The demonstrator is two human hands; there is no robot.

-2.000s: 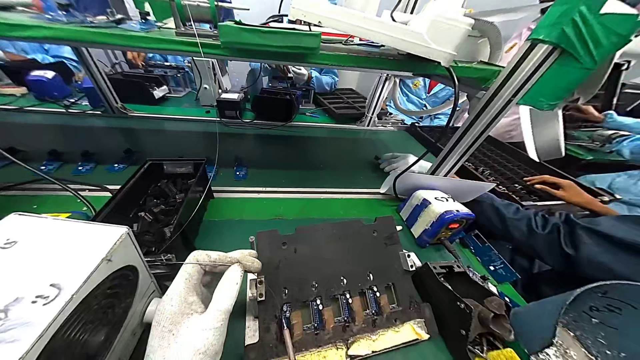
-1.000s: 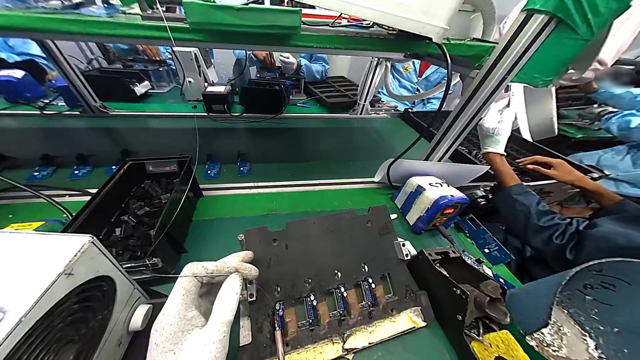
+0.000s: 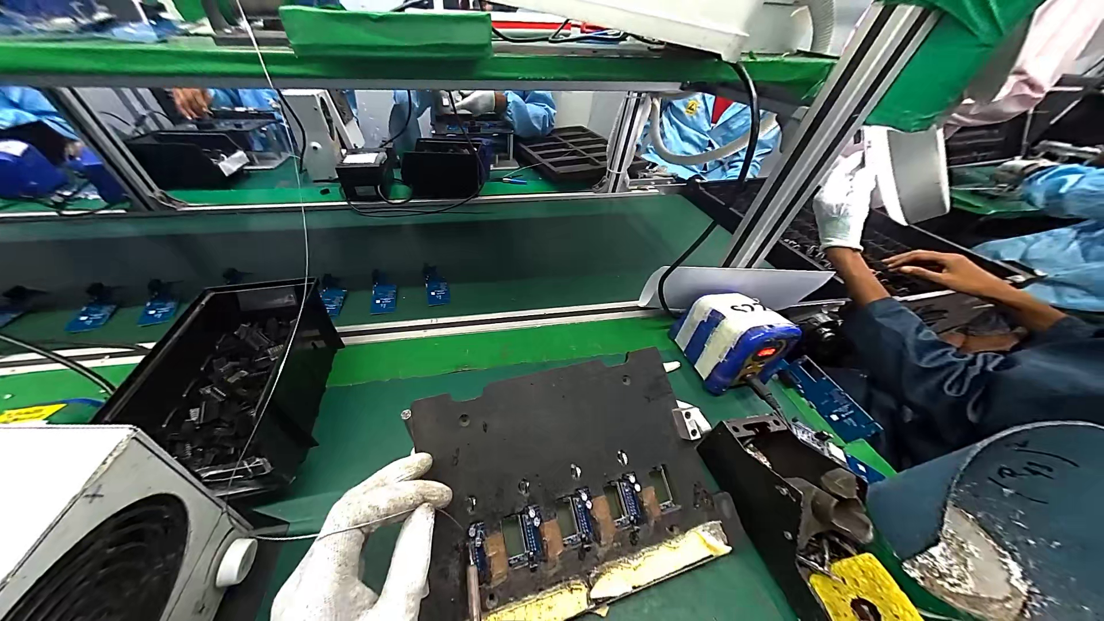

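My left hand [image 3: 366, 539], in a white glove, pinches a thin solder wire [image 3: 297, 536] between thumb and fingertips at the left edge of a black fixture plate [image 3: 552, 431]. Several small blue circuit boards [image 3: 532, 535] stand in slots along the plate's lower part, with brown tape pieces between them. The metal shaft of a soldering iron [image 3: 473, 591] points up at the leftmost board [image 3: 477, 543]. My right hand is out of view below the frame. Worn yellow foam [image 3: 660, 561] lines the plate's near edge.
A black parts bin [image 3: 323, 362] and a fan unit [image 3: 69, 517] stand left. Right are a blue-and-white soldering station [image 3: 733, 341], an iron holder [image 3: 759, 492] with yellow sponge [image 3: 862, 591], and a blue container [image 3: 1018, 517]. A co-worker's hands [image 3: 843, 207] are over a black tray. Boards [image 3: 437, 286] lie beyond.
The co-worker's gloved hand has moved from beside the white sheet up and right to the black tray. Boards beyond the bin have shifted right. My left hand stays beside the plate.
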